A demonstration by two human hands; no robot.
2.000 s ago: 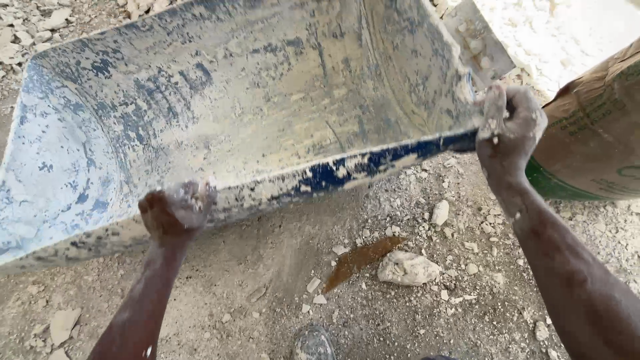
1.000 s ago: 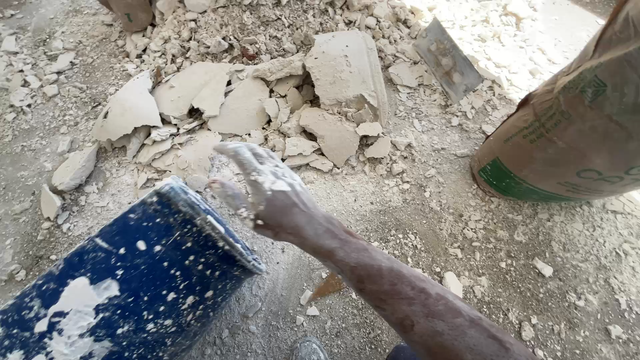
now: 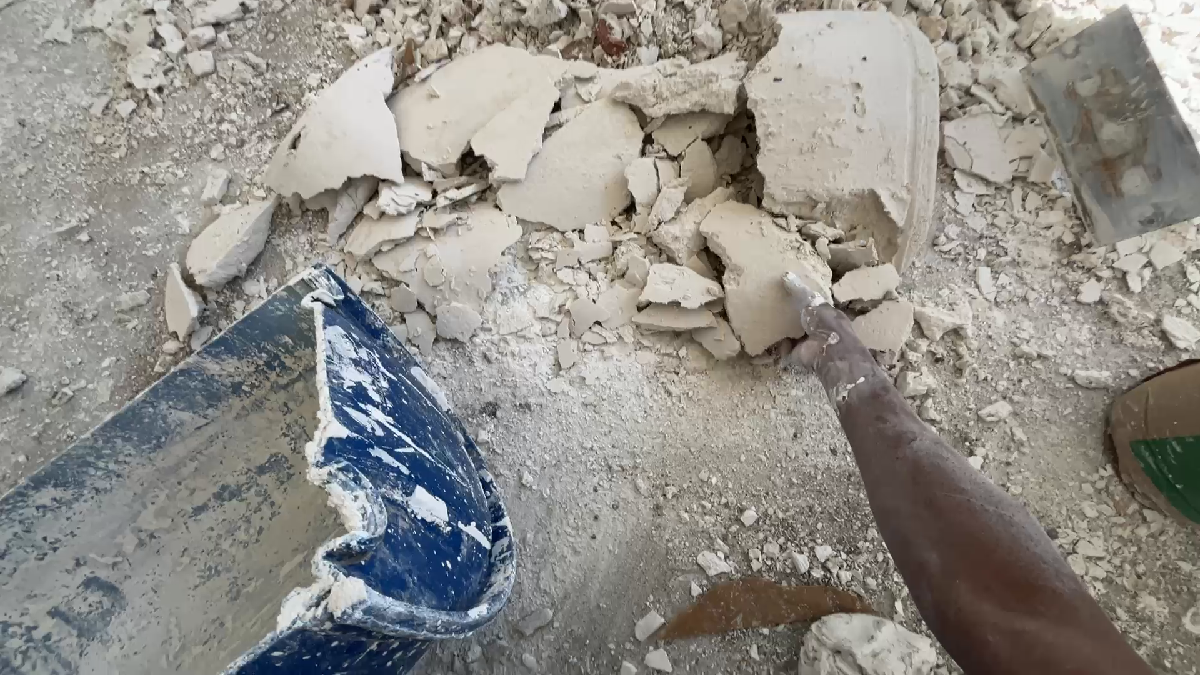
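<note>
My right hand [image 3: 814, 323] reaches down to a flat slab of dried plaster [image 3: 764, 272], thumb on its face and the fingers mostly hidden; whether it grips the slab is unclear. Around it lies a heap of broken plaster pieces [image 3: 572, 169], with a large curved chunk [image 3: 834, 112] behind the hand. The blue plastic trough, cut from a drum [image 3: 412, 469], rests tilted at lower left, its ragged rim crusted with white plaster. My left hand is outside the view.
A flat metal plate [image 3: 1116, 131] lies on rubble at upper right. Part of a brown bag with a green band [image 3: 1158, 441] stands at the right edge. Near the bottom are a brown shard [image 3: 759, 607] and a whitish lump [image 3: 867, 647] on the gritty ground.
Both hands held the trough's rim two seconds ago; now the trough is at lower left and my right hand is down at the plaster slab. My left hand has left the view.
</note>
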